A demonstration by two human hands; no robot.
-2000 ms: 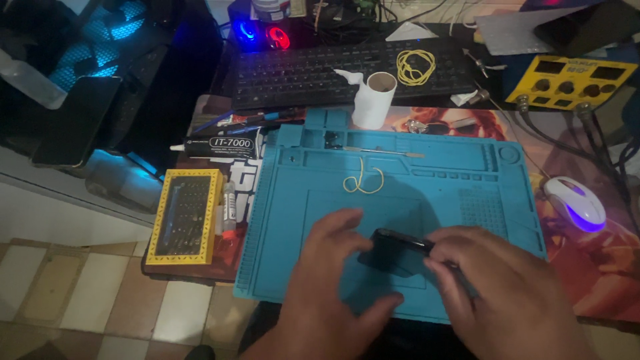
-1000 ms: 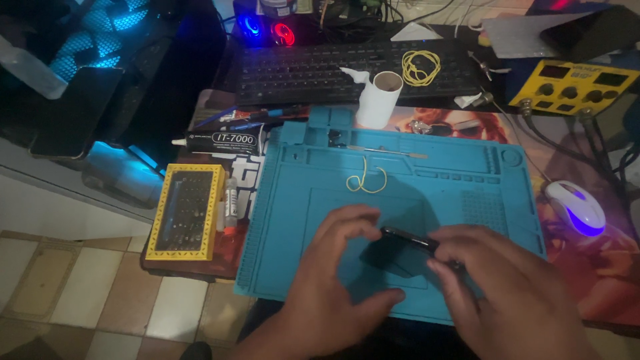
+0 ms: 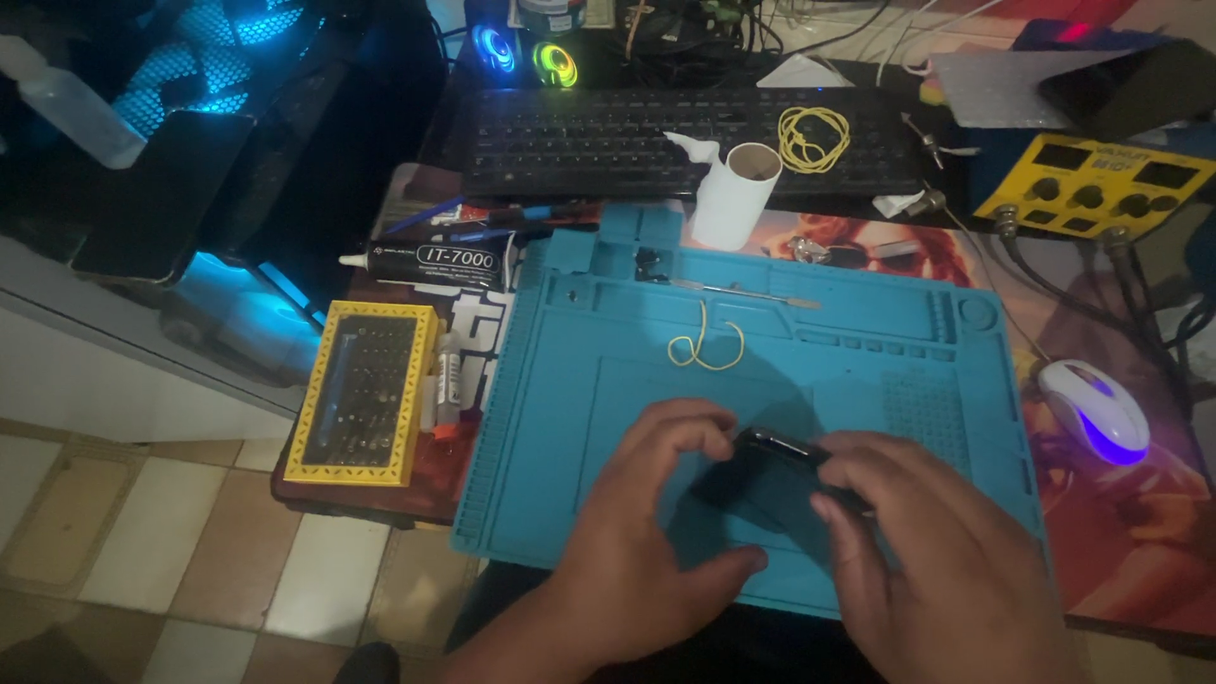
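Over the lower part of the blue silicone repair mat (image 3: 703,399), my right hand (image 3: 912,532) grips a dark, glossy, flat object (image 3: 781,446), likely a phone, seen nearly edge-on. My left hand (image 3: 655,532) is at the object's left end, fingers curled and thumb apart; whether a fingertip touches it cannot be told. A pale elastic band (image 3: 704,351) lies on the mat beyond my hands. Farther back, a thin metal tool (image 3: 746,293) rests in the mat's tray beside small black parts (image 3: 651,266).
Left of the mat are a yellow-framed bit case (image 3: 316,465), a marker-like tube (image 3: 448,380) and a glue tube (image 3: 432,263). Behind stand a paper roll (image 3: 733,204) and a keyboard (image 3: 608,133) with yellow bands (image 3: 813,140). A mouse (image 3: 1094,408) and yellow-faced station (image 3: 1092,185) are right.
My hands and the dark object keep almost the same pose over the mat. One round light behind the keyboard has turned from red to yellow-green.
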